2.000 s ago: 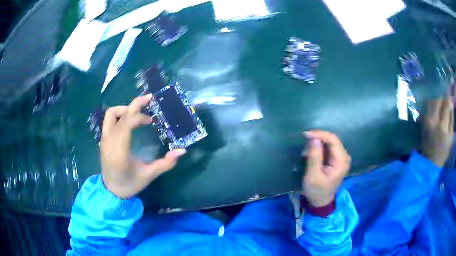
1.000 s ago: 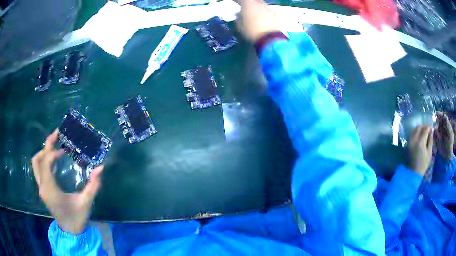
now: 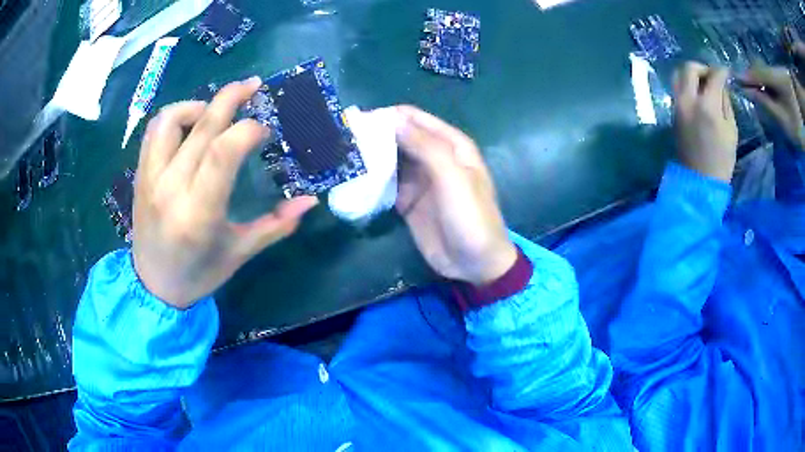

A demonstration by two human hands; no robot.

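Observation:
A circuit board with a black ridged heatsink on its face is tilted above the bench. My left hand holds it by its left edge and lower corner, between thumb and fingers. My right hand holds a white crumpled cloth against the board's right edge and lower right corner. The fingertips of my right hand are partly hidden behind the cloth.
An adhesive tube and white paper lie at the upper left. Boards lie at the left edge, beside my left hand, at the top, at top centre and upper right. Another person's hands are at right.
My right hand has come back from the far side of the bench with the white cloth and now touches the board. The board in my left hand appears closer to the view's centre.

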